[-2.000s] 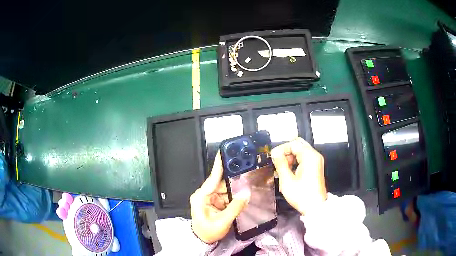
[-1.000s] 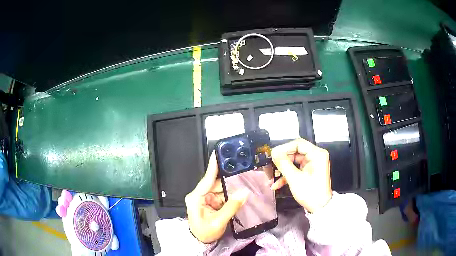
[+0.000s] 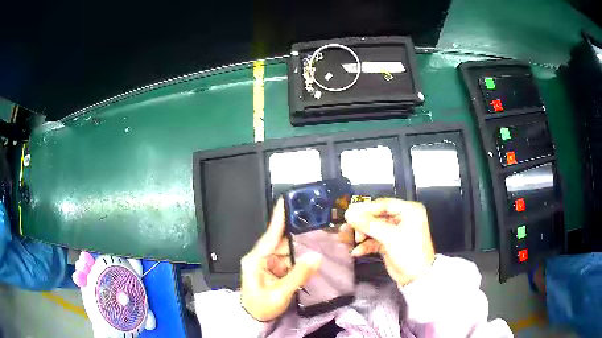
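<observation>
A smartphone (image 3: 323,264) is held back side up, with a dark-blue camera block (image 3: 309,209) at its far end and a greyish reflective lower part. My left hand (image 3: 272,274) grips its left side, thumb on the back. My right hand (image 3: 393,234) has its fingertips pinched at the dark and gold patch (image 3: 340,206) beside the camera. A small gold and yellow piece (image 3: 360,199), likely a card, shows at these fingertips; its hidden part cannot be seen. The main black tray (image 3: 201,218) lies beyond and under the hands, its left pocket without a phone and three phones in the others.
A short black tray stack (image 3: 356,111) beyond holds a white ring (image 3: 356,79), a pale strip (image 3: 383,67) and small bits. A right-hand tray (image 3: 492,173) holds phones with green and red squares. A cat-shaped fan (image 3: 122,297) and blue-clothed people are at the sides.
The phone and my left hand have shifted slightly left. My right fingertips have moved left toward the camera block, and the small gold piece now shows above them.
</observation>
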